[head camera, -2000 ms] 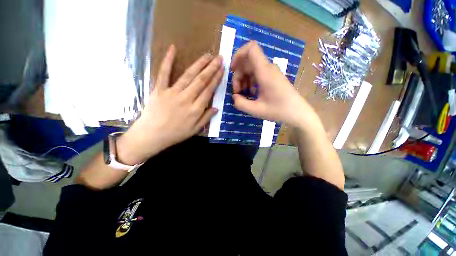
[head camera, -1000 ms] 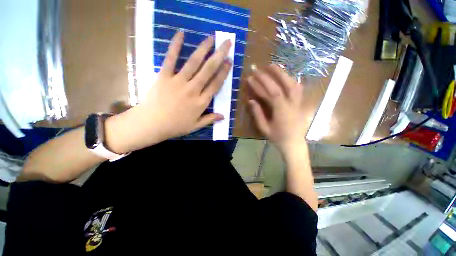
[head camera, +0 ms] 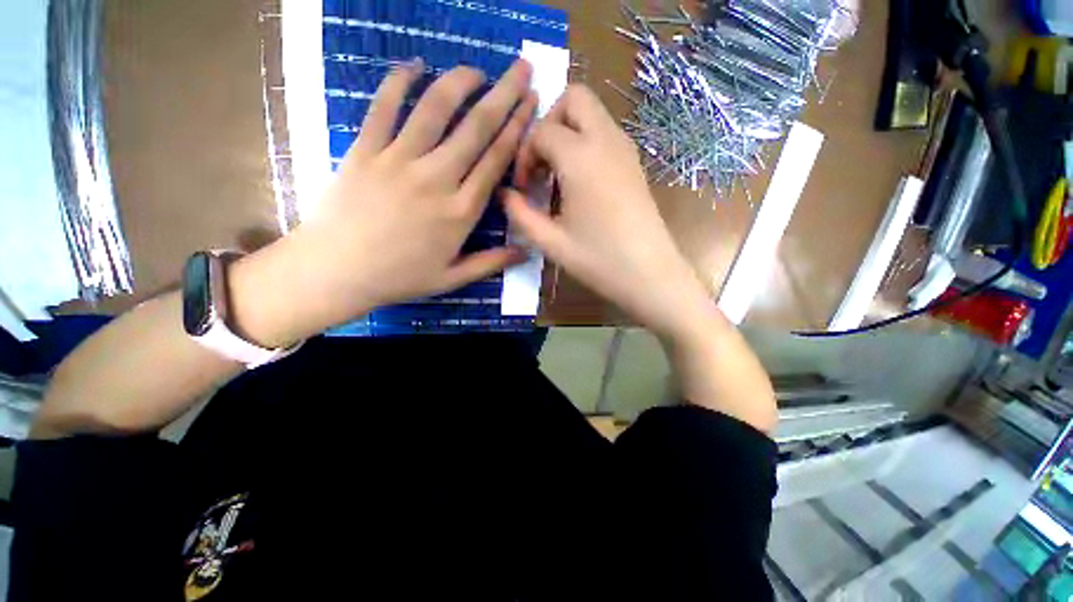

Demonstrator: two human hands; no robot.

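A blue solar cell piece (head camera: 365, 35) with silvery parallel lines lies flat on the brown tabletop. A white strip (head camera: 522, 288) lies along its right side, and another white strip (head camera: 302, 112) lies along its left edge. My left hand (head camera: 412, 200) is flat with fingers spread over the cell, its fingertips at the right white strip. My right hand (head camera: 588, 188) is at that strip with its fingers curled and fingertips close together. Whether they hold something small is hidden.
A silver pile of short tabbing ribbons (head camera: 730, 94) lies right of the cell. Spare white strips (head camera: 772, 223) lie nearer the table edge. Long tabbing ribbons (head camera: 88, 153) are at left beside a white sheet (head camera: 26, 176). A black cable, yellow-handled scissors (head camera: 1051, 223) and red container (head camera: 986, 314) are far right.
My right hand has moved left from the tabletop onto the right white strip. My left hand stays spread on the cell. The view has shifted somewhat.
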